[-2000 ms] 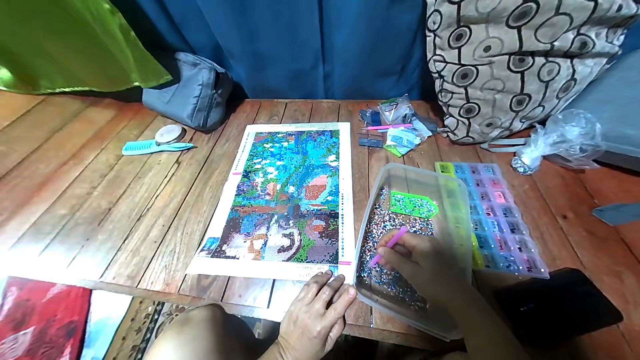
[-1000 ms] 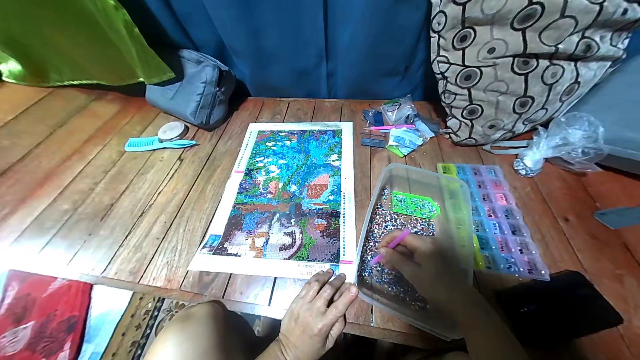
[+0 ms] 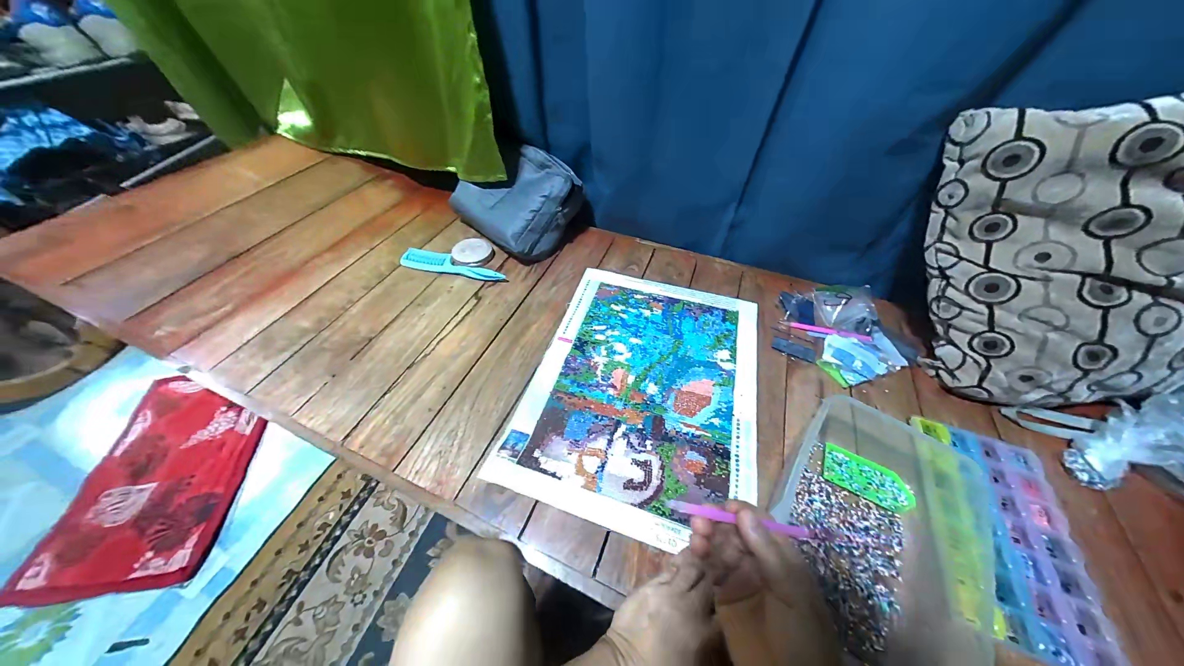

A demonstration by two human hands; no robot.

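Note:
My right hand [image 3: 763, 573] grips a pink diamond-painting pen [image 3: 740, 518], its tip over the lower right of the diamond-painting canvas [image 3: 638, 398]. Beside it, my left hand [image 3: 666, 610] rests near the canvas's lower edge, the two hands touching or overlapping; its fingers are partly hidden. A clear plastic tub [image 3: 837, 416] stands right of the canvas and holds many loose mixed beads [image 3: 856, 555]. Inside the tub, toward the back, lies a green bead tray [image 3: 869, 476] with beads on it.
A multicoloured compartment case [image 3: 1045, 518] is right of the tub. Small plastic packets [image 3: 856, 356] lie behind it. At the back are a patterned fabric bag [image 3: 1045, 250] and a grey pouch [image 3: 523, 203]. A light-blue comb [image 3: 449, 265] and round container [image 3: 472, 251] lie left of the canvas.
My right hand with the pink pen has moved left from over the tub to the canvas's lower right, beside my left hand. The view has swung left.

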